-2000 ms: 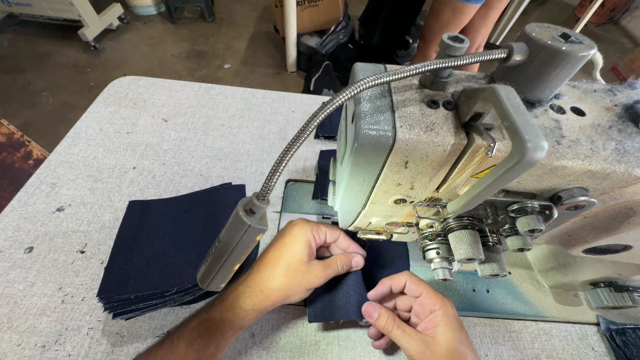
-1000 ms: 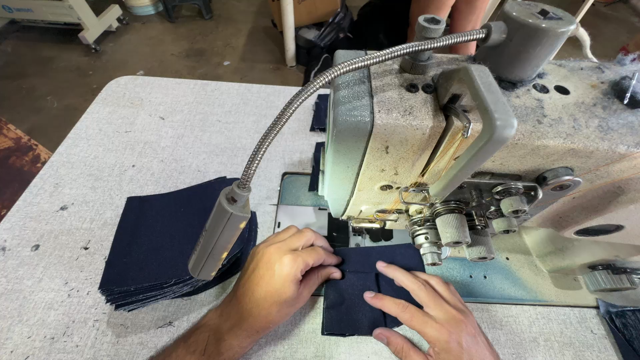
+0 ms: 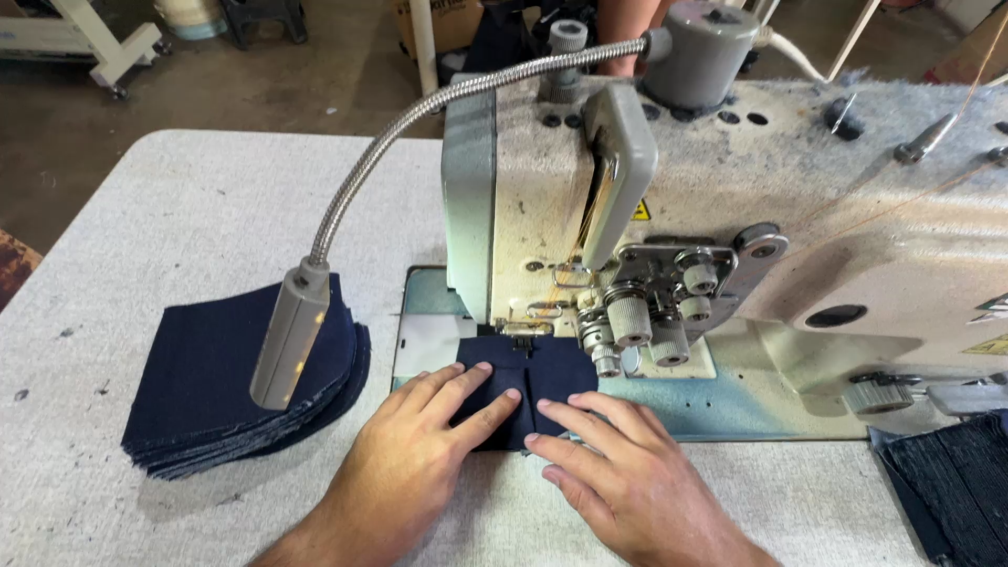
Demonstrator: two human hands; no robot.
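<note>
A navy fabric piece (image 3: 563, 370) with a fold down its middle lies flat at the presser foot (image 3: 523, 344) of an industrial sewing machine (image 3: 543, 181). My left hand (image 3: 425, 441) rests its spread fingertips on the left part of the cloth. On the right part lie the fingertips of my right hand (image 3: 622, 465), also apart. Neither hand pinches the cloth. The far edge of the piece reaches under the foot; the needle cannot be made out clearly. Orange threads run down the machine's head to its tension knobs (image 3: 628, 319).
A stack of navy fabric pieces (image 3: 213, 362) sits on the table (image 3: 102, 236) at the left, under a gray lamp (image 3: 291, 339) on a flexible metal neck (image 3: 386, 134). More dark fabric (image 3: 953, 480) lies at the right edge. Part of another person (image 3: 630, 27) shows behind the machine.
The fabric piece has moved forward to the presser foot. Both hands, earlier holding it at its edges and fold, now lie on top of it with fingers spread.
</note>
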